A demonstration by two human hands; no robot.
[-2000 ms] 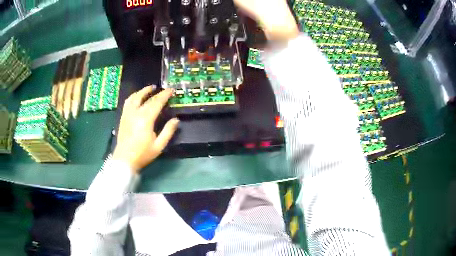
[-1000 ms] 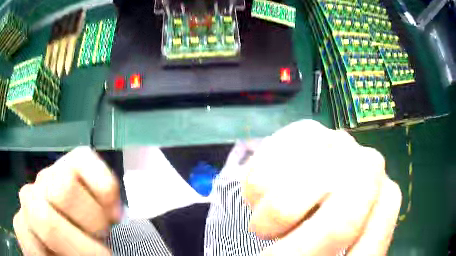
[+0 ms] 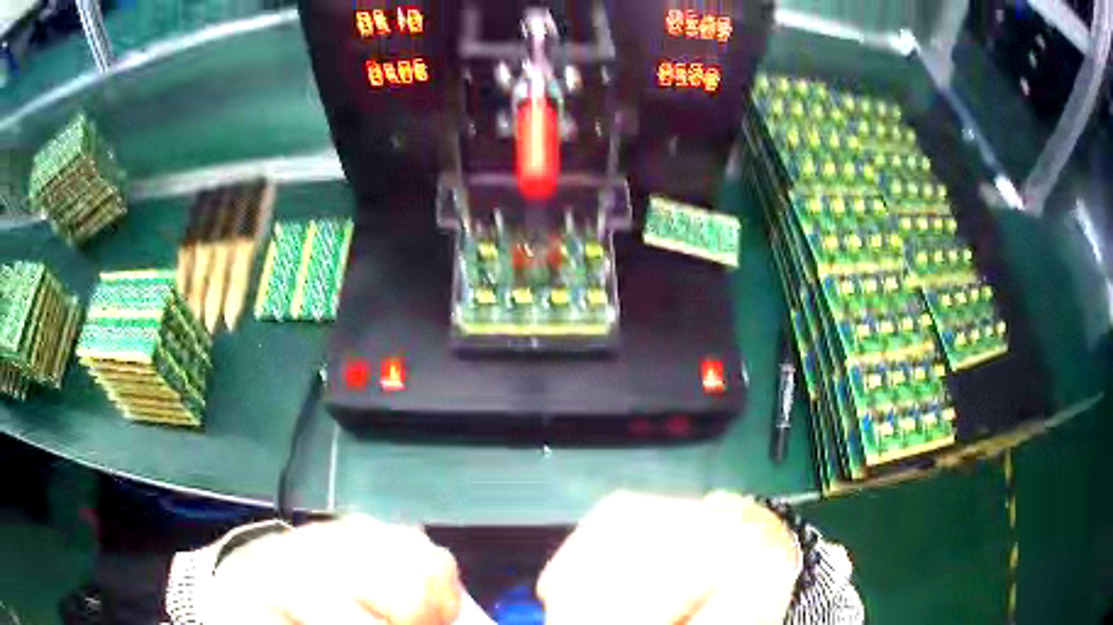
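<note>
The black test fixture [image 3: 537,397] stands in the middle of the bench. A green circuit board panel [image 3: 533,308] sits in it under the clear pressure plate [image 3: 598,220]. The red toggle clamp handle [image 3: 537,147] points down over the plate. Red digital meters [image 3: 397,71] glow on both sides. My left hand [image 3: 336,574] and my right hand [image 3: 671,562] are at the bottom edge, in front of the bench, away from the fixture. Both are overexposed and cut off by the edge; their fingers are curled, and whether they hold anything cannot be told.
Small board stacks [image 3: 128,348] stand at left beside brushes [image 3: 217,263] and a flat green board [image 3: 305,271]. A narrow board strip [image 3: 692,232] lies right of the clamp. A marker pen [image 3: 784,409] lies beside the large board stack [image 3: 873,305] on a black mat [image 3: 1007,385]. A cable hangs at front left.
Both hands left the fixture for the bench front and now sit lower in view and closer together. The view has tilted up, bringing the clamp handle and meters into sight.
</note>
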